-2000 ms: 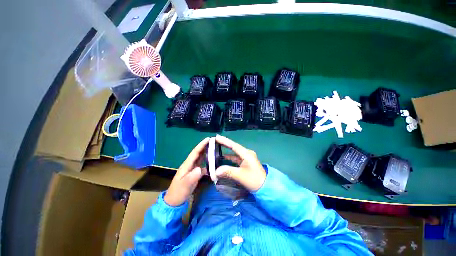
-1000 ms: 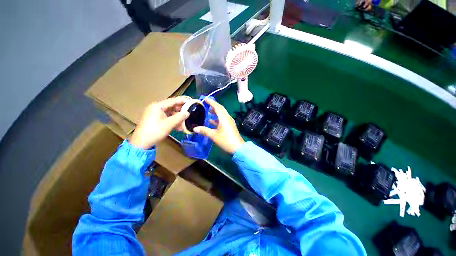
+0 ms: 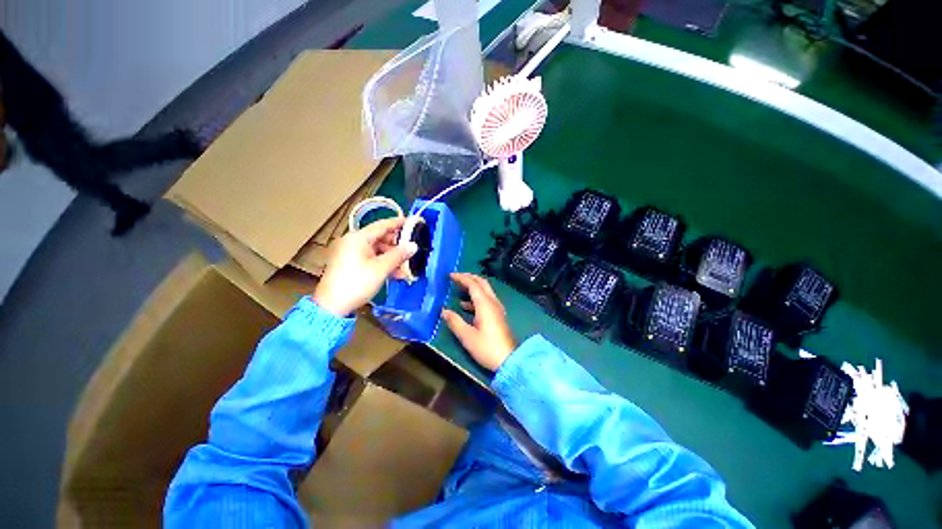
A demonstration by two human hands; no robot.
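My left hand (image 3: 362,263) holds a narrow pale tape roll with a black core (image 3: 415,248), seen nearly edge-on, at the opening of the blue tape dispenser (image 3: 439,274). My fingers hide part of the roll, and I cannot tell whether it rests inside. My right hand (image 3: 480,318) is empty, fingers apart, by the dispenser's right side near the bench edge. A second tape roll (image 3: 374,212), a white-cream ring, stands behind my left hand beside the cardboard.
Brown cardboard sheets (image 3: 289,155) lie left. A pink fan (image 3: 511,119) and clear plastic (image 3: 424,98) are behind the dispenser. Several black units (image 3: 671,315) and a pile of white strips (image 3: 876,413) are right. An open carton (image 3: 170,382) stands lower left.
The view turned left from the bench. The roll, held in both hands before, moved to the dispenser in my left hand. My right hand let go and moved down and right.
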